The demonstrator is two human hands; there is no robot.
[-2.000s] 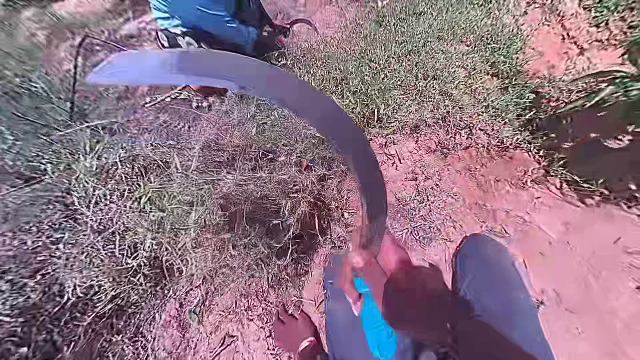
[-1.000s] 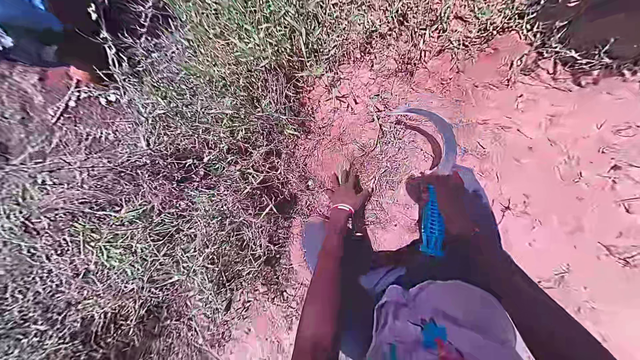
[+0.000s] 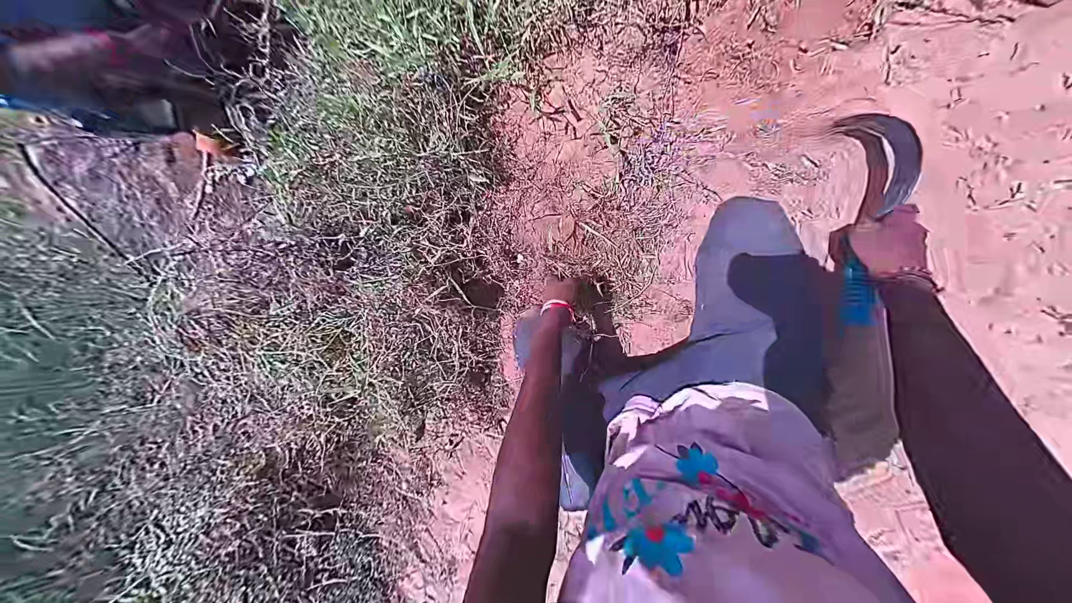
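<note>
My right hand [image 3: 892, 243] is closed around the blue handle of a sickle [image 3: 904, 163], off to the right of my knee. The curved metal blade rises above the fist, its tip blurred against the reddish soil. With a red and white band at the wrist, my left hand [image 3: 565, 289] is low at the ground, at the right edge of the dry grass [image 3: 402, 276]. Thin stalks lie around its fingers. Shadow and blur hide the fingers, so whether they grip any grass cannot be told.
Another person [image 3: 109, 67] is partly in view at the upper left, beside the grass. Greener grass [image 3: 469, 33] grows at the top. My bent knee [image 3: 745, 234] in grey trousers stands between my hands. Trodden reddish soil [image 3: 1005, 276] lies at the right.
The sickle in my right hand has moved right, from beside my knee to out past it. My left hand, spread on the soil a second ago, now has its fingers hidden in shadow.
</note>
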